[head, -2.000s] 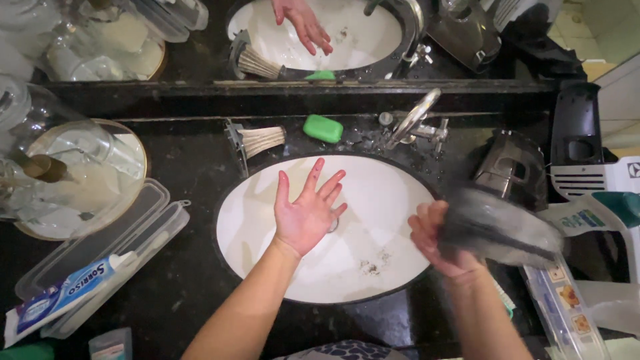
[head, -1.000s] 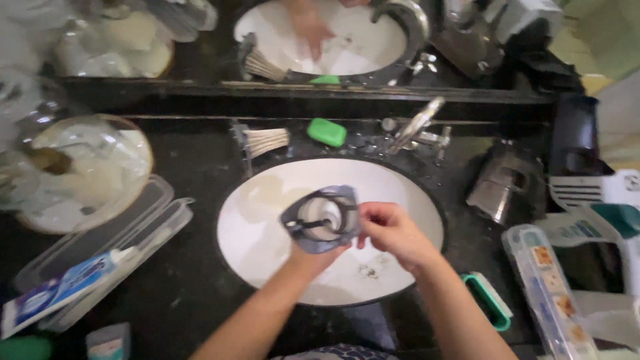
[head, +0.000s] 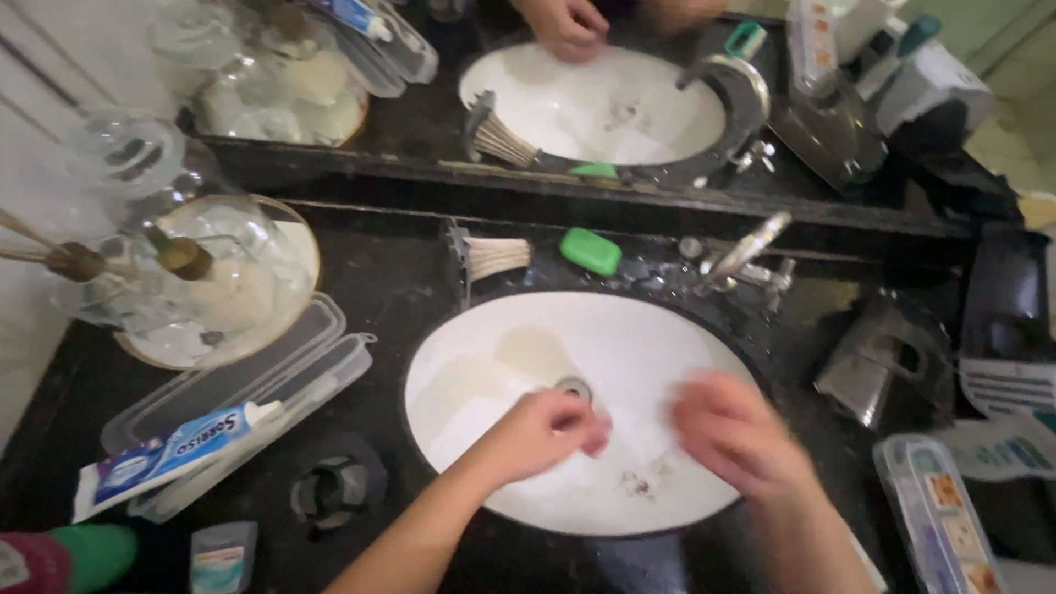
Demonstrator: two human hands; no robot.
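Note:
Over the white oval sink basin (head: 610, 330) my left hand (head: 557, 433) has its fingers curled near the drain; whether it holds something small cannot be told. My right hand (head: 726, 429), blurred, is above the basin's right side, and its grip is unclear. Dark specks (head: 639, 483) lie in the bowl. A green bar of soap (head: 591, 252) and a brush with pale bristles (head: 497, 257) rest behind the basin, left of the chrome faucet (head: 747, 252). On the counter left of the basin is a dark round part with a clear centre (head: 330, 491).
A toothpaste tube (head: 169, 454) lies on an opened clear plastic case (head: 322, 330) at left, below a tray of glass items (head: 309, 247). At right are a dark translucent part (head: 887, 363) and a long clear box (head: 928, 503). A mirror runs along the back.
The dark part held over the basin one second ago is out of my hands. A dark round part now stands on the counter at left. My hands have moved apart.

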